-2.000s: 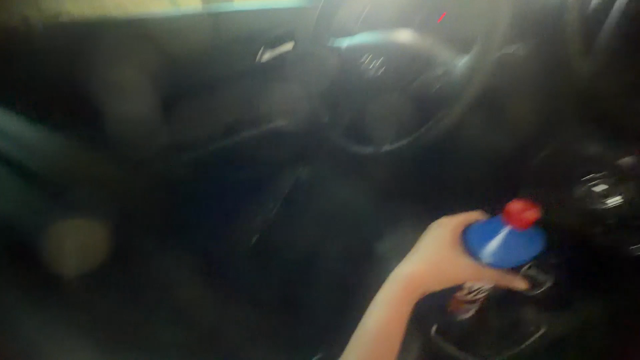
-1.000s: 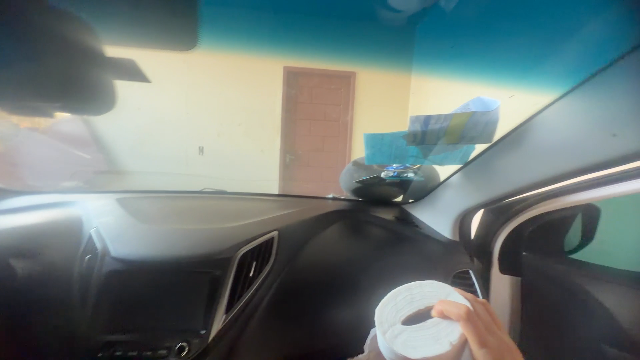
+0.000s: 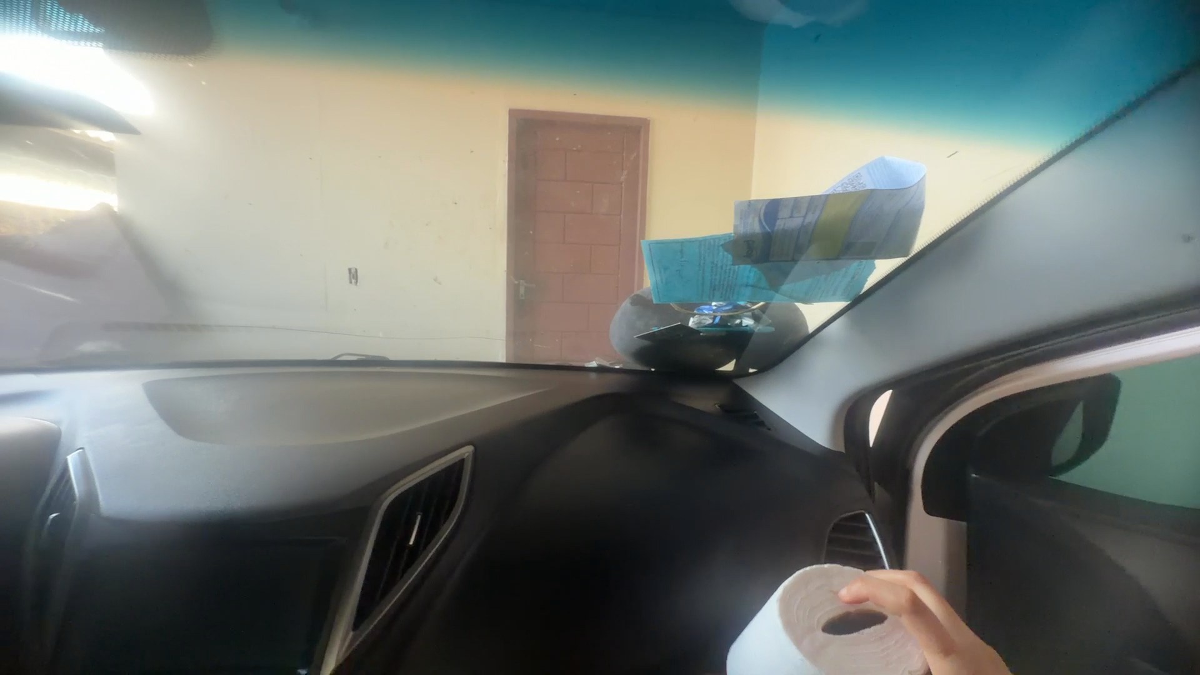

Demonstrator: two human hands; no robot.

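A white paper roll [image 3: 823,628] is at the lower right, its round end and dark core hole facing up. My right hand [image 3: 923,614] grips it from the right, with the fingertips on the end face beside the hole. The lower part of the roll and most of the hand are cut off by the bottom edge of the view. The roll is in front of the right end of the car dashboard [image 3: 656,525], just below the side air vent [image 3: 855,542]. My left hand is out of view.
A centre air vent [image 3: 417,539] and a dark screen [image 3: 202,600] are at the left. The windshield pillar [image 3: 975,291] slants down by the side window and door mirror [image 3: 1083,427]. Papers [image 3: 825,225] show at the windshield, with a brown door [image 3: 578,244] beyond.
Two seconds ago a hand was at a blue bottle with a red cap near the steering wheel; the view has since swung to the dashboard. The roll has been in my right hand since one second ago.
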